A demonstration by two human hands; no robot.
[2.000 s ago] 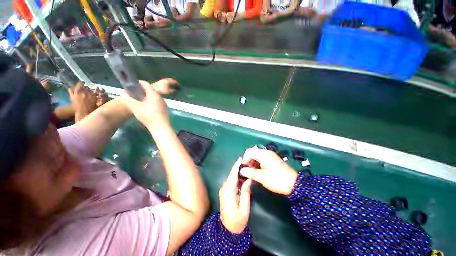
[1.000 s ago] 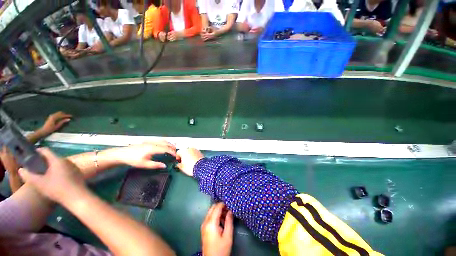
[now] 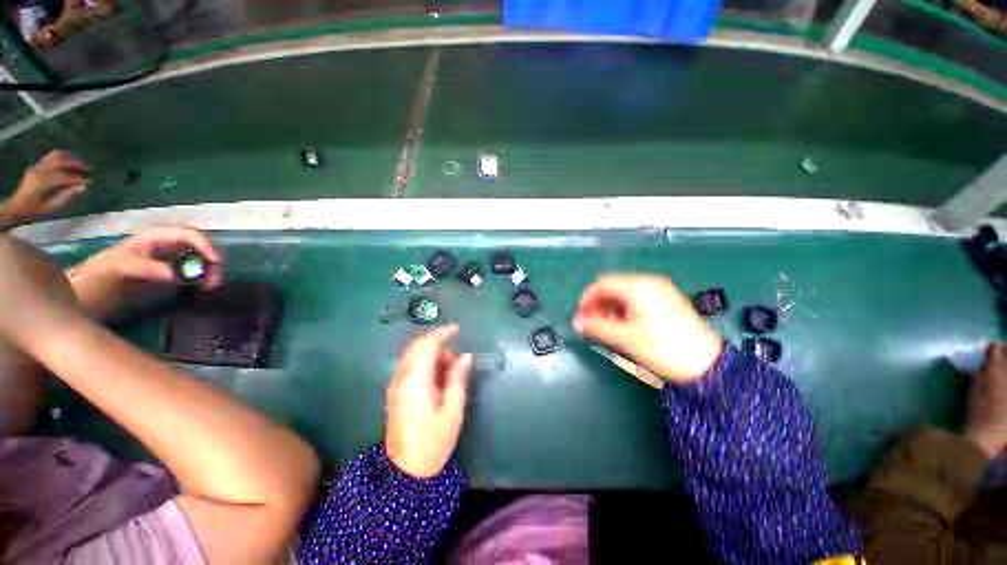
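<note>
My left hand [image 3: 425, 400] is over the green bench with its fingers apart and nothing seen in it. My right hand [image 3: 654, 328] is to the right with its fingertips close together; whether they pinch something small cannot be told. Between and behind my hands lie several black housings [image 3: 543, 340]. One unit with a green board [image 3: 424, 309] lies behind my left hand. Small white-and-green pieces [image 3: 415, 275] lie beside the shells. A narrow pale strip or flat tool [image 3: 629, 365] lies under my right hand.
More black shells [image 3: 759, 320] lie right of my right hand. A neighbour's arm [image 3: 166, 408] crosses at left, with a hand holding a unit [image 3: 190, 266] by a black tray [image 3: 224, 326]. A white rail [image 3: 552, 213] borders the conveyor [image 3: 618, 132]; another person's sleeve [image 3: 928, 486] is at right.
The view has tilted down. My right hand has moved from beside the neighbour's hand near the tray to the right side of the parts. The neighbour's hand now holds a unit.
</note>
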